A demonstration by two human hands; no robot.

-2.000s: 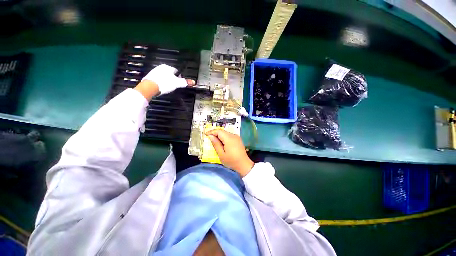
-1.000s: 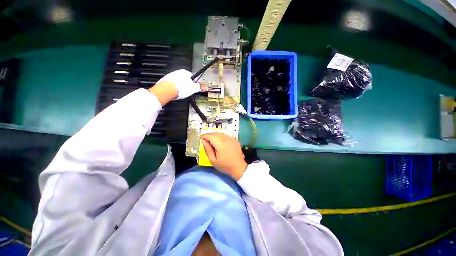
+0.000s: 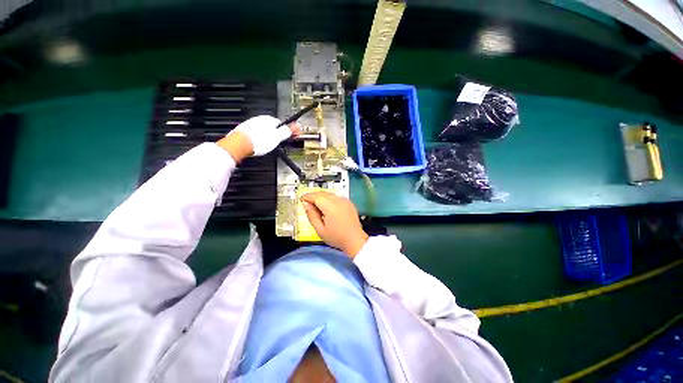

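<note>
My left hand (image 3: 263,135), in a white glove with bare fingertips, holds a dark workpiece (image 3: 298,114) at the left side of the metal fixture (image 3: 317,67). Two black lengths spread from the hand, one up to the fixture's upper block and one down to its lower part; a silver section lies between them at the middle clamp. Much of the workpiece is hidden by the glove. My bare right hand (image 3: 334,219) rests with curled fingers on the yellow block (image 3: 305,226) at the fixture's near end. I cannot see anything in it.
The black foam tray (image 3: 161,149) with rod-shaped pieces lies left of the fixture. A blue bin (image 3: 420,138) of small black parts is on the right, then two shiny bags (image 3: 487,120). An upright yellow post (image 3: 380,41) stands behind. Another metal fixture (image 3: 636,161) is far right.
Since the first frame, my left hand has moved closer to the fixture, and the black lengths now spread across it. My right hand stays at the yellow block. The view has shifted.
</note>
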